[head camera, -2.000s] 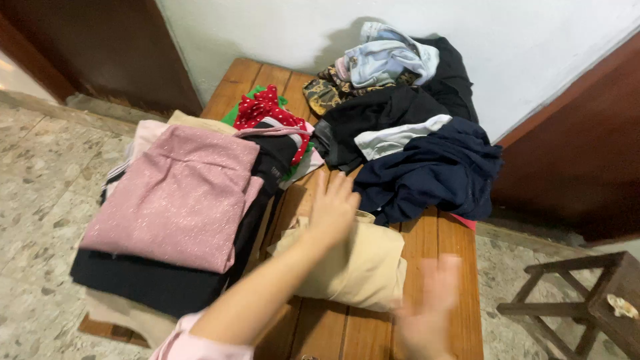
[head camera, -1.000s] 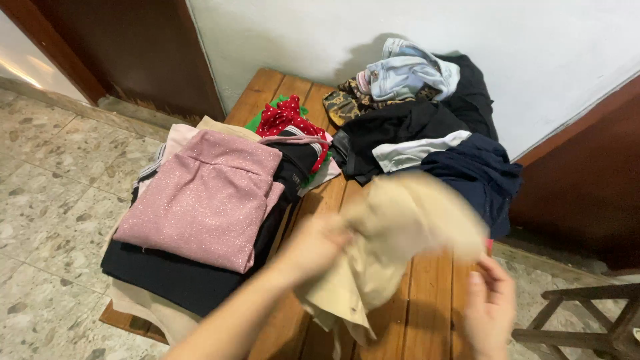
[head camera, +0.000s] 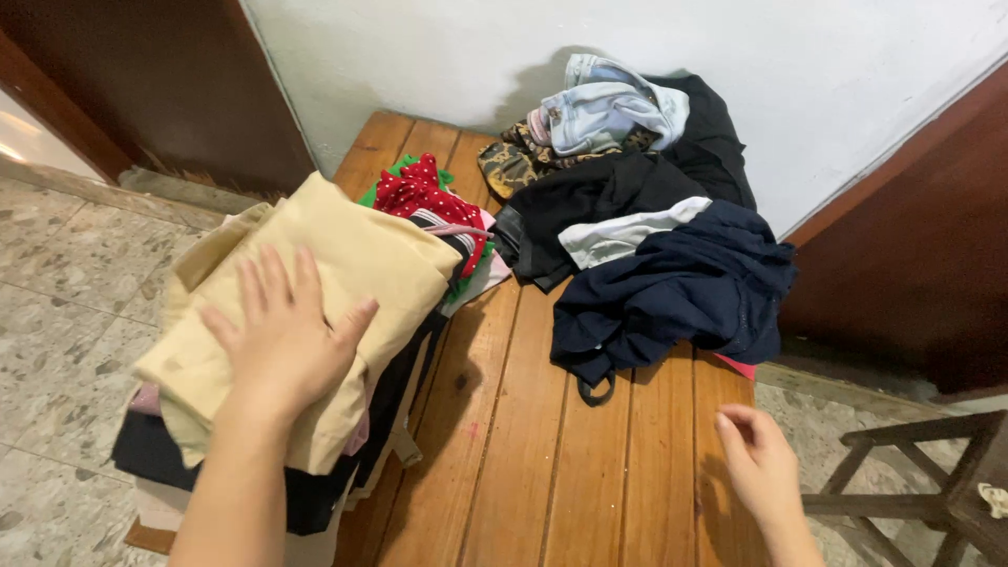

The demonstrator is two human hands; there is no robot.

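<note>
My left hand (head camera: 287, 339) lies flat, fingers spread, on a folded beige garment (head camera: 354, 228) on top of a stack of folded clothes at the left. Under it show a bit of pink fabric (head camera: 356, 437) and black folded cloth (head camera: 311, 500). My right hand (head camera: 756, 449) hovers over the right edge of the wooden table (head camera: 520, 441), fingers loosely curled, holding nothing. Nearest to it is a crumpled navy garment (head camera: 677, 291), beside a white cloth (head camera: 630, 232) and a black garment (head camera: 606, 193).
Light denim (head camera: 622, 110) and a patterned cloth (head camera: 512, 161) lie heaped against the wall. Red polka-dot fabric (head camera: 421, 189) with green cloth sits behind the stack. A dark wooden stool (head camera: 937, 465) stands on the floor at the right, and brown doors flank the wall.
The beige garment has moved from the middle of the table onto the pink garment on the left stack. My left hand moved left with it and now rests open; my right hand has let it go.
</note>
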